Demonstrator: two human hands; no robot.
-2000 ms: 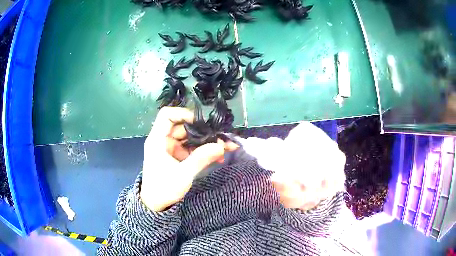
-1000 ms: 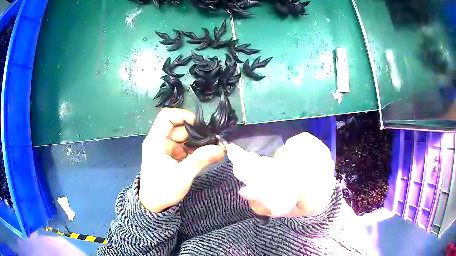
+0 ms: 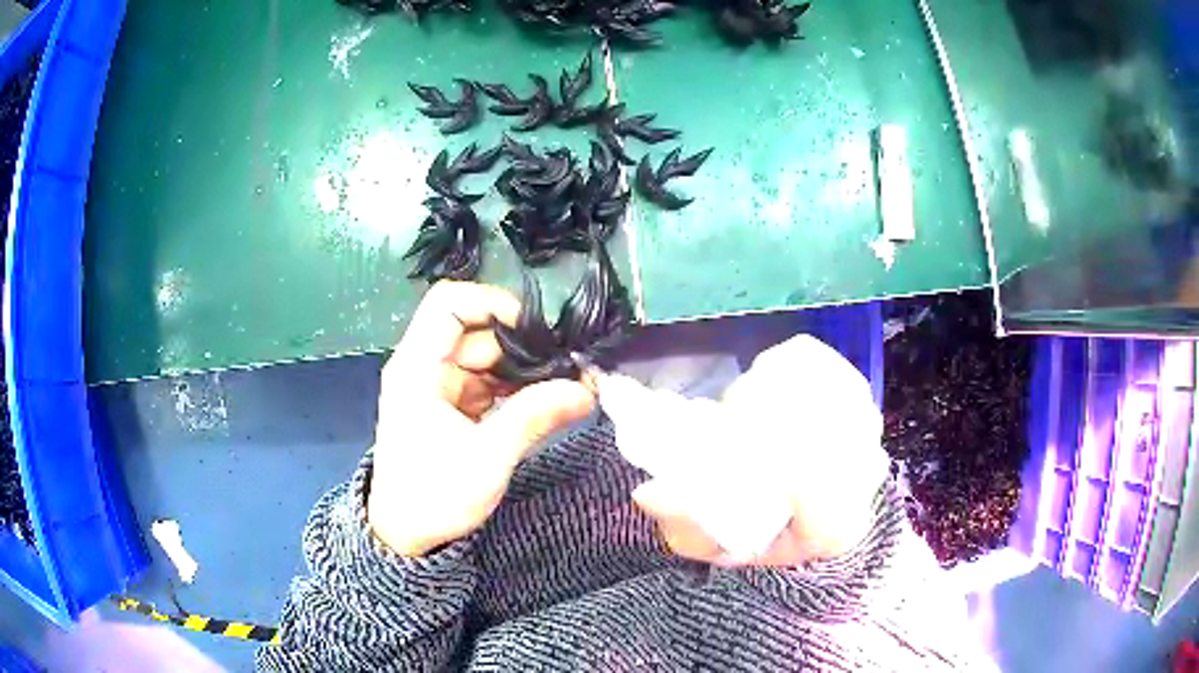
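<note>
My left hand (image 3: 441, 427) holds a black spiky piece (image 3: 559, 335) between thumb and fingers, its points up, just in front of the green table's near edge. My right hand (image 3: 802, 447) is washed out by glare. It is closed around a white glue bottle (image 3: 644, 418), whose narrow nozzle points left at the base of the black piece; the tip is at or very near it. Loose black spiky pieces (image 3: 539, 197) lie in a small group on the green table (image 3: 776, 184) beyond my hands.
A larger black heap (image 3: 592, 16) lies at the table's far side. A white strip (image 3: 895, 184) lies on the right. A blue bin (image 3: 59, 302) stands at left. A dark mass of parts (image 3: 957, 408) and ribbed purple crates (image 3: 1111, 460) are at lower right.
Two seconds ago the glare-blurred bottle and right hand were higher; they have come down and the nozzle now shows at the piece's base. Over the last second there is only slight movement.
</note>
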